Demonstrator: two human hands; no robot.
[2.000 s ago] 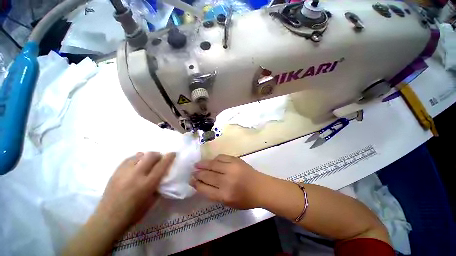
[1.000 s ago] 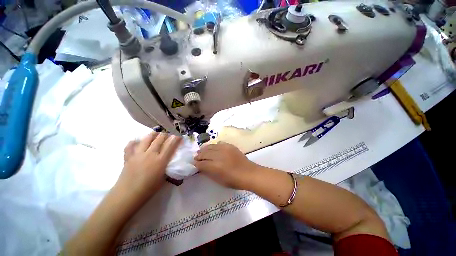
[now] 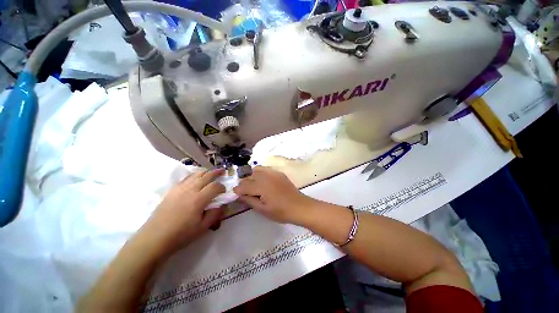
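Observation:
A white fabric piece (image 3: pixel 228 197) lies at the presser foot (image 3: pixel 243 171), under the left end of the cream sewing machine head (image 3: pixel 276 79). My left hand (image 3: pixel 191 205) holds the fabric from the left, fingertips close in front of the needle area. My right hand (image 3: pixel 269 192) holds it from the right, with fingers bent onto its edge. Only a small part of the fabric shows between the hands. The needle tip is hidden or too small to tell.
White fabric is heaped left of the machine (image 3: pixel 79 183). A blue lamp (image 3: pixel 17 147) hangs at the far left. Thread snips (image 3: pixel 392 158) and a yellow bar (image 3: pixel 494 127) lie right. A printed ruler scale (image 3: pixel 245 264) runs along the table front; white cloth (image 3: pixel 460 244) hangs below.
Both hands have moved up toward the presser foot with the fabric. The bunched fabric between them now shows much less and lies flatter. The view has shifted slightly.

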